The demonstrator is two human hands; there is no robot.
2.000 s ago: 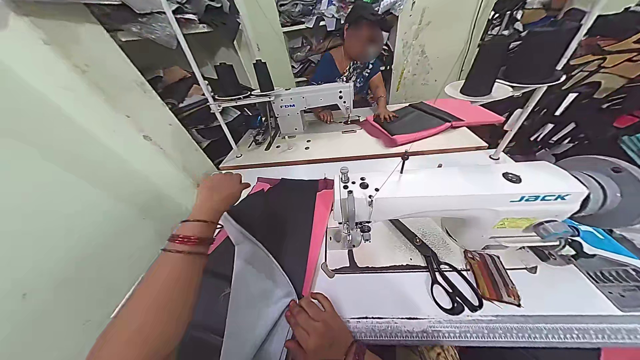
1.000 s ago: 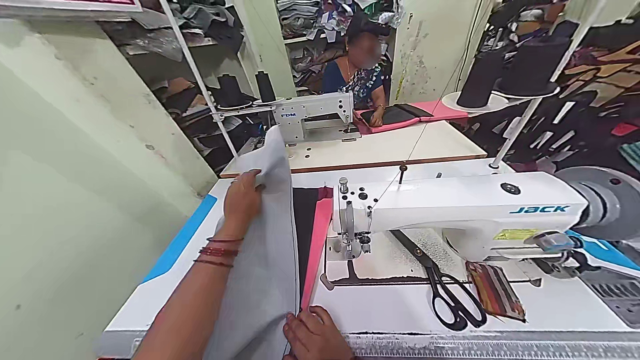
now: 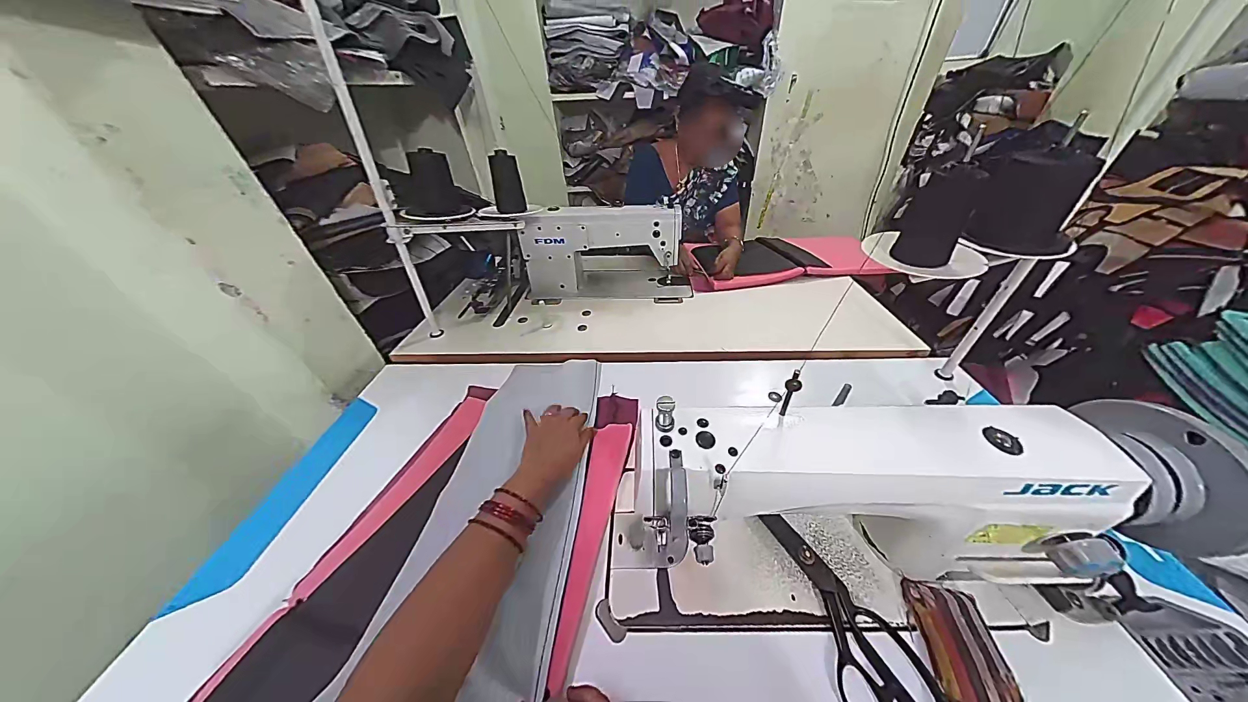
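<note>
My left hand [image 3: 554, 444] lies flat with its fingers on grey fabric [image 3: 517, 575], near that piece's far end. Beneath and beside the grey fabric are pink fabric [image 3: 592, 526] and black fabric [image 3: 375, 585], with a dark red bit at the far end. Of my right hand [image 3: 583, 693] only a fingertip or two show at the bottom edge, by the near end of the pink strip; its grip cannot be seen. Just right of the fabric stands a white Jack sewing machine [image 3: 907, 468], its needle area [image 3: 697, 546] beside the pink edge.
Black-handled scissors [image 3: 843, 614] and a striped fabric bundle [image 3: 960, 639] lie under the machine arm. Black thread cones [image 3: 1024, 200] stand on a rack at right. Across the table, a person [image 3: 697, 166] handles pink and black fabric [image 3: 751, 263] at an FDM sewing machine [image 3: 595, 249].
The grey fabric, raised by my left hand a second ago, now lies flatter, with pink and black fabric showing on its left. My right hand has moved down, mostly out of view.
</note>
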